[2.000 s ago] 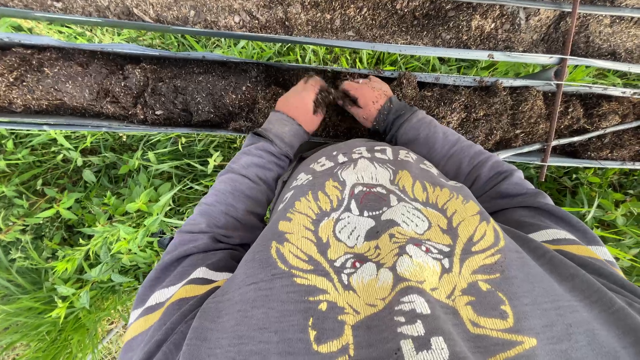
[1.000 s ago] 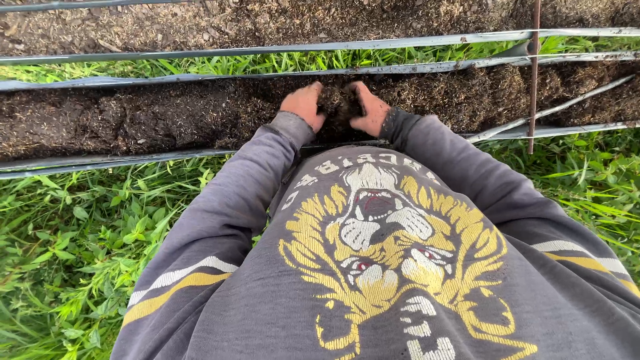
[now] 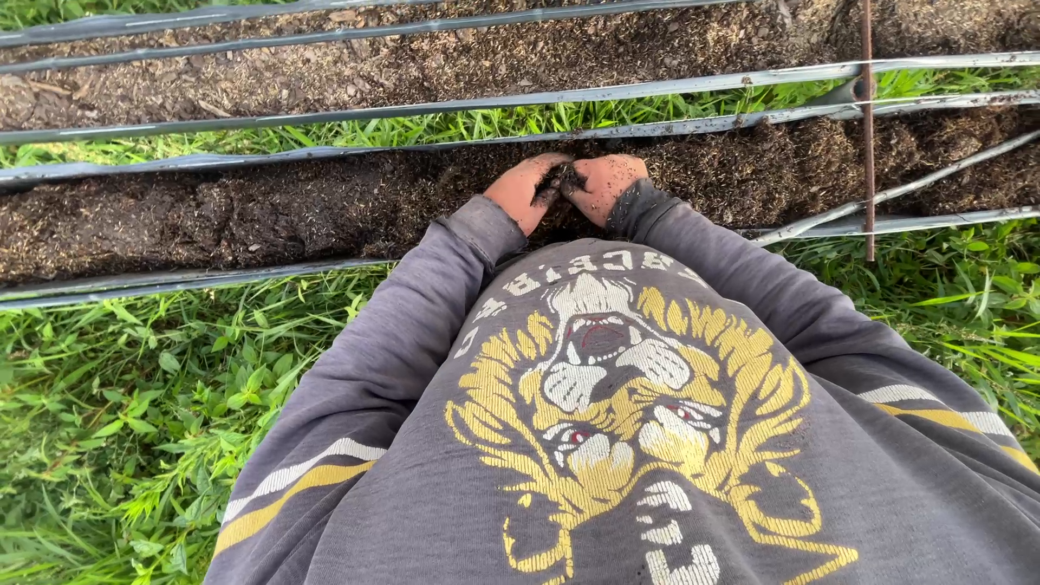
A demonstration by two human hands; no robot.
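Observation:
My left hand (image 3: 528,191) and my right hand (image 3: 605,185) meet at the middle of a long trough of dark, crumbly soil (image 3: 309,211). The fingers curl toward each other around a little dark soil, and crumbs cling to the skin. Both thumbs are close together; the fingertips are partly hidden in soil and shadow. To the right of my hands the soil lies in loose mounds, while on the left it looks flatter and darker. Grey plastic edging (image 3: 325,152) runs along the trough's far side.
A rusty metal rod (image 3: 868,146) crosses the trough at the right. Near it a thin grey pipe (image 3: 902,188) lies slanting over the soil. Beyond a strip of grass (image 3: 422,127) runs another soil bed (image 3: 487,65). Grass and weeds (image 3: 162,390) grow on the near side.
My hands were apart over the soil one second ago, and now they are together. The view has shifted somewhat.

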